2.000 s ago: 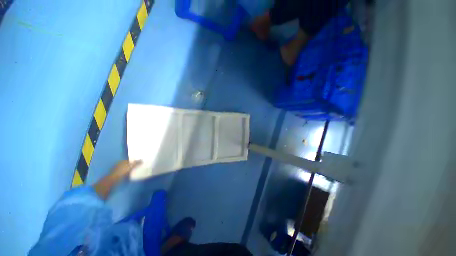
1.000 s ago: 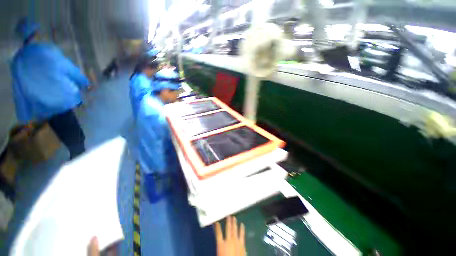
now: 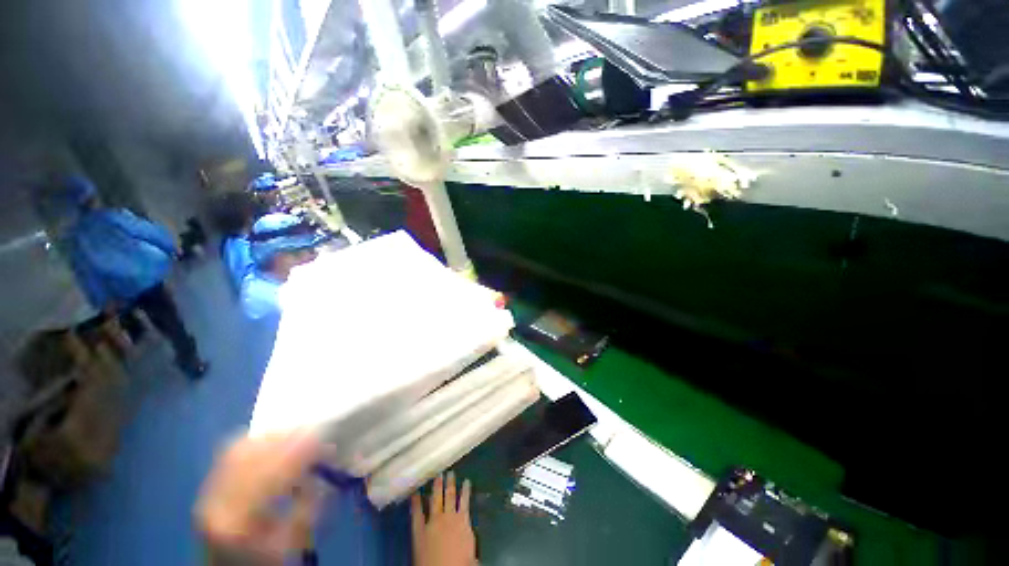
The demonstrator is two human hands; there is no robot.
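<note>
A white foam tray (image 3: 387, 315) lies on top of a stack of thick white padded layers (image 3: 454, 426) at the left of the dark green bench mat. My left hand (image 3: 260, 498) is blurred at the tray's near left corner; its fingers overlap the edge, and whether they grip it cannot be told. My right hand (image 3: 445, 524) is open and empty, fingers spread, on the mat in front of the stack. The contents of the stack are hidden.
A black glossy rectangle (image 3: 553, 429) and label strips (image 3: 544, 486) lie right of the stack. Open tablets lie on the green belt (image 3: 562, 335) and at bottom right (image 3: 763, 520). A white post (image 3: 443, 221) stands behind. People in blue are at left.
The view has risen from the floor to the bench. The white tray has moved from the left onto the stack, covering the orange-framed tray with dark screens. My right hand stays near the stack, open.
</note>
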